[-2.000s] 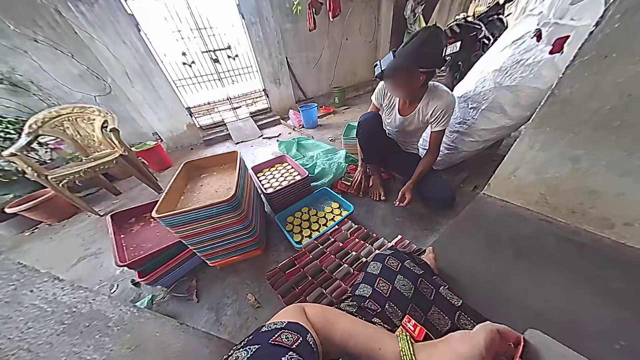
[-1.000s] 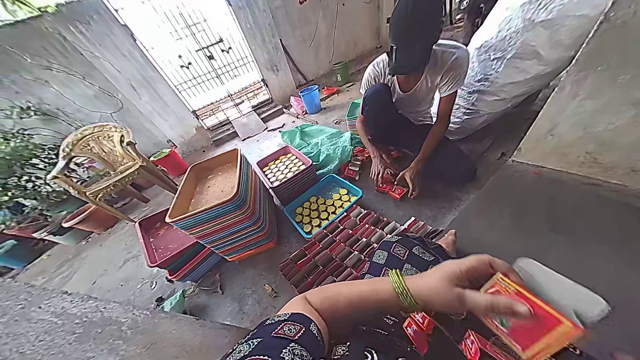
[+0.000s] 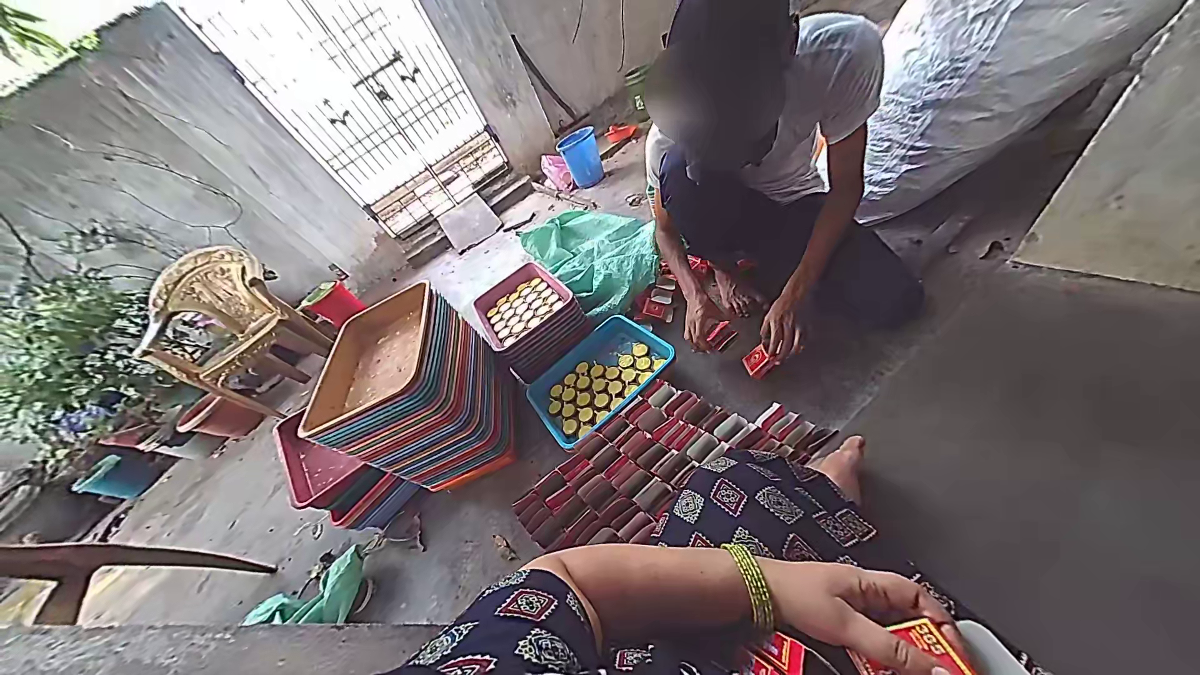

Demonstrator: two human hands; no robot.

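Observation:
My left hand, with yellow-green bangles on its wrist, grips a red box with a yellow border at the lower right edge. Other red boxes lie under my wrist. Beside the held box is a pale, smooth object, cut off by the frame. My right hand is out of view. Past my patterned clothing, rows of red and brown small boxes cover the floor. Across from me a crouching person's hands hold small red boxes.
A blue tray holds yellow-topped round pieces. Behind it stand stacked maroon trays with pale discs; tall stacked trays are to the left. Further off are green sheeting, a blue bucket, a plastic chair and a large white sack.
My left hand, holding the red box, is now lower in view. The other person, upright with low hands two seconds ago, now leans forward over red boxes. The view has shifted.

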